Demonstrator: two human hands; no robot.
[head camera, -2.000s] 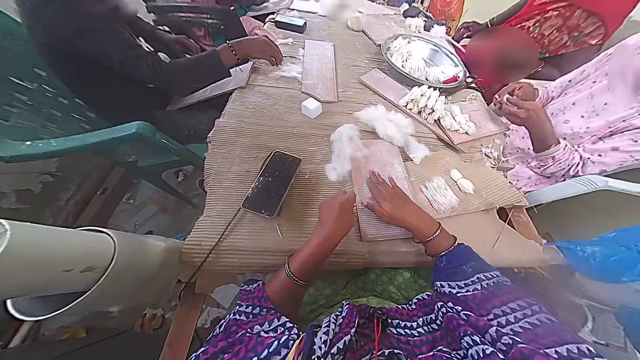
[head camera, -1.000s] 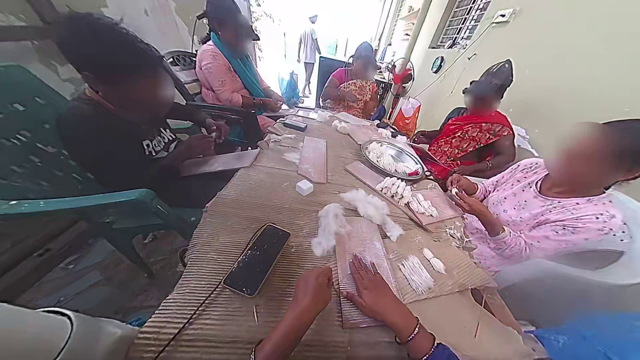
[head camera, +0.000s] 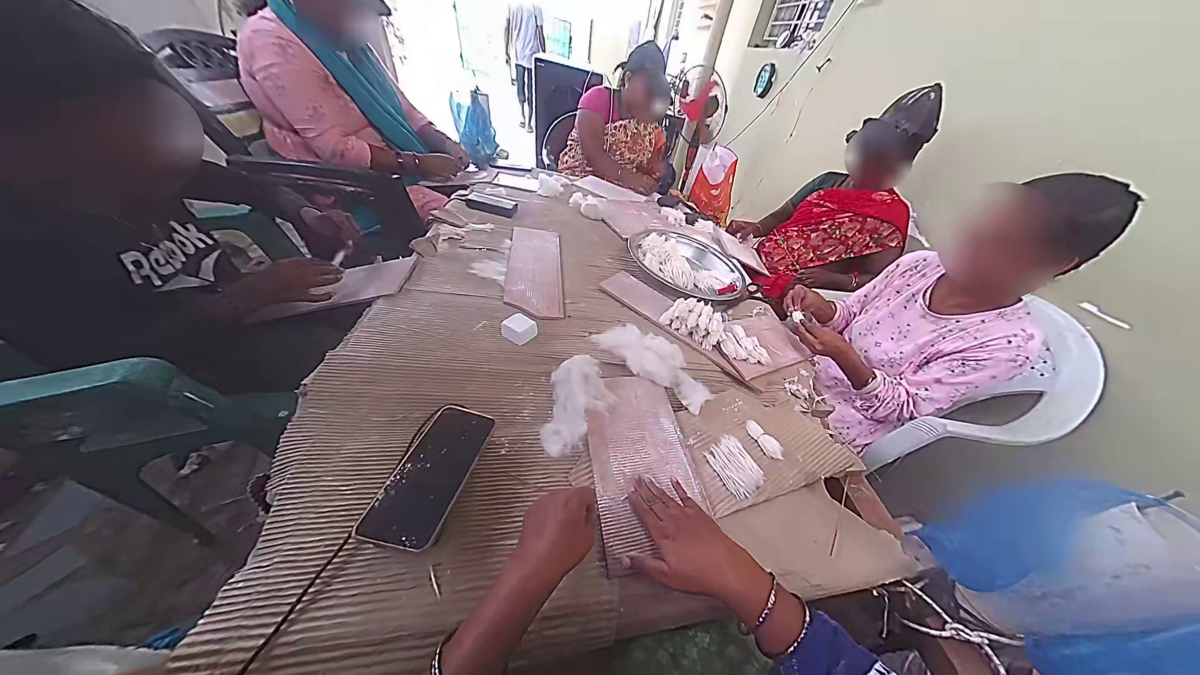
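My right hand (head camera: 689, 544) lies palm down, fingers spread, on the near part of a ridged board (head camera: 637, 441). At the board's left edge is my left hand (head camera: 560, 527), its fingers curled; whether they pinch anything is hidden. Loose cotton wool (head camera: 574, 405) touches the board's far left corner, and a second tuft (head camera: 652, 359) lies behind it. Right of the board, thin white cotton wicks (head camera: 734, 467) lie side by side on a cardboard piece, with a small tied bundle (head camera: 764, 440) beside them.
A smartphone (head camera: 427, 478) with a cable lies left of my hands. Beyond are a small white block (head camera: 518, 328), another ridged board (head camera: 534, 272), wick bundles (head camera: 694, 321) and a steel tray (head camera: 689, 265) of wicks. Several people sit around the cardboard-covered table (head camera: 375, 394).
The view has tilted up since two seconds ago, bringing more of the seated people into sight. My right hand stays spread on the board, and my left hand stays beside it.
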